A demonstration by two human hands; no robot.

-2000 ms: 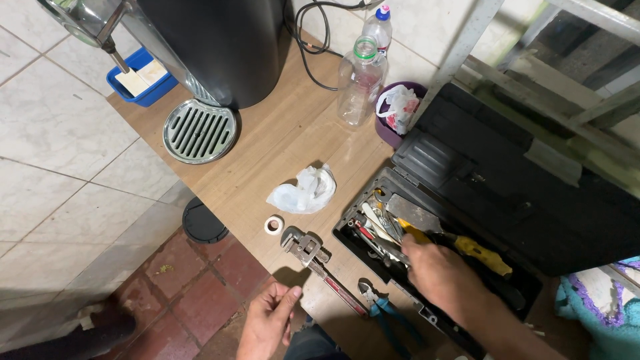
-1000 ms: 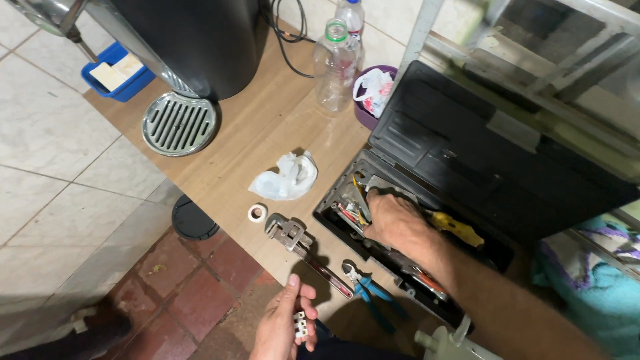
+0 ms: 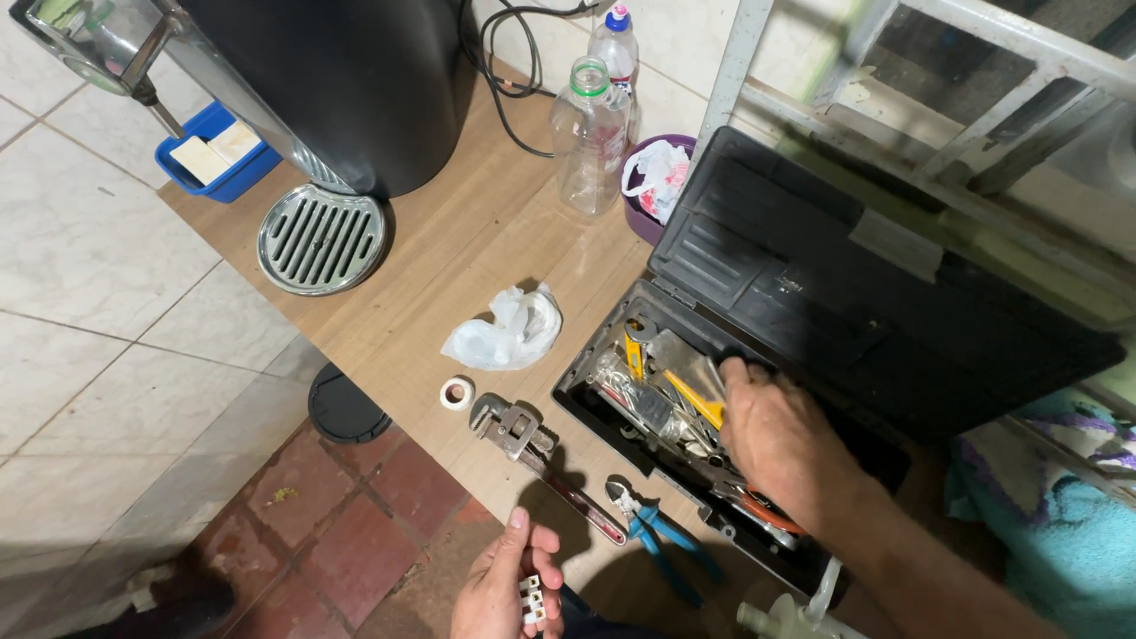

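My left hand (image 3: 512, 581) holds a white terminal block (image 3: 532, 600) in its curled fingers at the bottom middle. My right hand (image 3: 774, 424) reaches into the open black toolbox (image 3: 596, 448); its fingertips are at a tool with a yellow handle (image 3: 694, 398) and a flat grey blade, and whether they grip it is unclear. Around it in the box lie a yellow utility knife (image 3: 634, 357), clear packets and orange-handled pliers (image 3: 770, 512). A pipe wrench (image 3: 541, 463) and blue-handled diagonal cutters (image 3: 661, 537) rest on the table before the box.
On the wooden table (image 3: 417, 257) are a roll of white tape (image 3: 457, 393), a crumpled plastic bag (image 3: 506, 330), a round metal drip tray (image 3: 321, 240), clear bottles (image 3: 589, 142) and a purple bin (image 3: 650, 229). A large black appliance (image 3: 346, 80) stands at the back left. The toolbox lid (image 3: 852, 293) leans back at the right.
My right hand has shifted right within the toolbox since one second ago, uncovering the yellow-handled tool and clear packets. The terminal block, visible in my left hand one second ago, is still there.
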